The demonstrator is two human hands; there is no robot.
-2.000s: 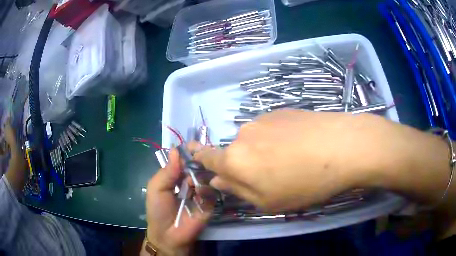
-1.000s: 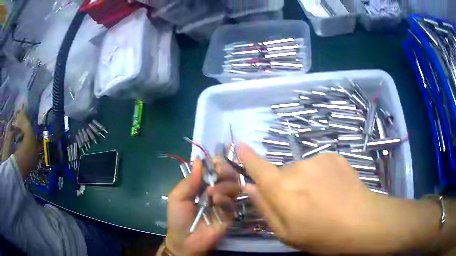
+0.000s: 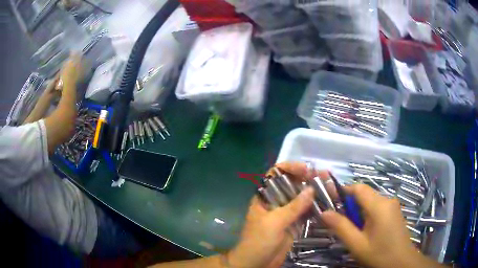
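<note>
My left hand [image 3: 272,225] is closed around a bunch of silver metal cylinders [image 3: 280,189] with thin red wires sticking out to the left. My right hand [image 3: 375,222] holds a dark blue pen-like tool [image 3: 352,209], and its fingertips touch cylinders at the right of the bunch. Both hands are over the near left part of the white parts tray [image 3: 445,162], which is heaped with loose silver cylinders. The tool's tip is hard to make out among the fingers and cylinders.
Behind the tray is a clear plastic box [image 3: 306,102] of parts in rows. Stacked lidded boxes [image 3: 215,65] stand at the back. A green item [image 3: 208,132], a smartphone [image 3: 148,168], a curved black hose [image 3: 133,65] and a blue crate [image 3: 78,165] lie left, beside a coworker's arm [image 3: 63,112].
The view has swung left, so the bench and tray appear further right and lower. My left hand now holds several cylinders side by side, and the blue tool shows more clearly in my right hand.
</note>
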